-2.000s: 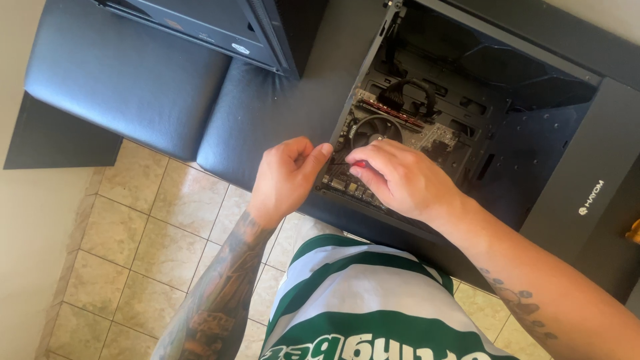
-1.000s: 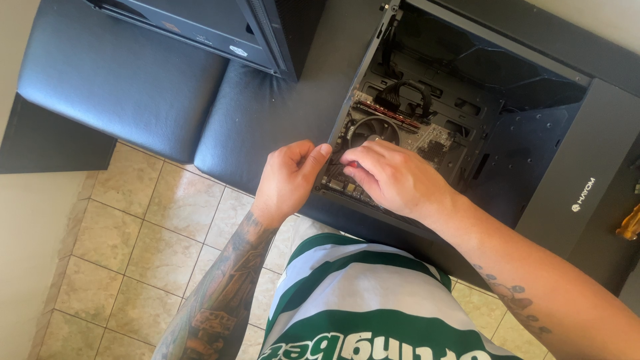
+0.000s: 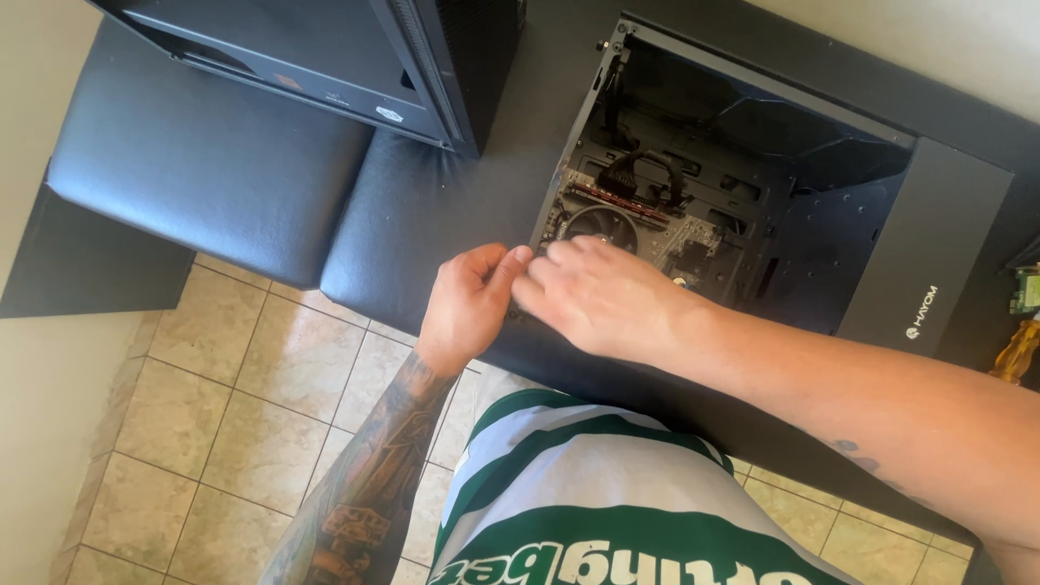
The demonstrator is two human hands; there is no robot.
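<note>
An opened black computer case (image 3: 902, 244) lies on its side, with a motherboard (image 3: 691, 252) inside. A round CPU cooler fan (image 3: 605, 227) sits on the board, beside a red-edged memory module (image 3: 621, 203) and a bundle of black cables (image 3: 621, 175). My left hand (image 3: 475, 296) is at the near left edge of the case, thumb and forefinger pinched together at its rim. Close beside it my right hand (image 3: 589, 292) is over the board's near corner, fingers curled down and hiding whatever lies under them.
A second black case (image 3: 325, 57) stands at the upper left on a padded black leather bench (image 3: 211, 162). An orange-handled screwdriver (image 3: 1016, 353) and a green circuit board (image 3: 1025, 290) are at the right edge. Tiled floor (image 3: 171, 406) shows below.
My right hand has moved left, up against my left hand. The small red item at its fingertips two seconds ago is out of sight now. My left hand has stayed at the case edge.
</note>
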